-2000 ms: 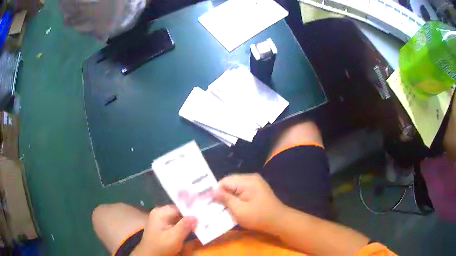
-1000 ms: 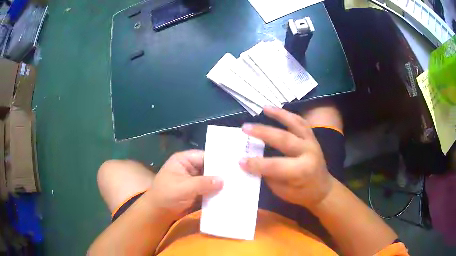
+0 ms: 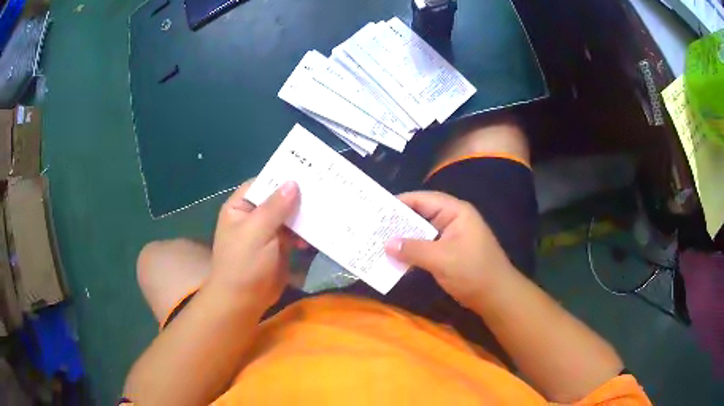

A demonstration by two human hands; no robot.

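Note:
A white folded leaflet (image 3: 341,208) with small black print is held flat over my lap, in front of the table's near edge. My left hand (image 3: 258,238) grips its upper left end, thumb on top. My right hand (image 3: 448,246) grips its lower right end, thumb on top. The fingers under the leaflet are mostly hidden. A fanned row of several folded leaflets (image 3: 377,83) lies on the dark green table (image 3: 214,135) at its near right edge, some overhanging.
A black stamp (image 3: 434,20) stands behind the fanned leaflets, cut by the top edge. A dark smartphone (image 3: 208,9) and a small dark strip (image 3: 169,74) lie on the table. A green bottle (image 3: 706,87) and yellow paper (image 3: 692,151) are at the right. Cartons (image 3: 30,238) are at the left.
The leaflet between my hands has gone from upright to slanting down to the right, with its printed face up. My right hand has moved down to its lower end. The view has shifted.

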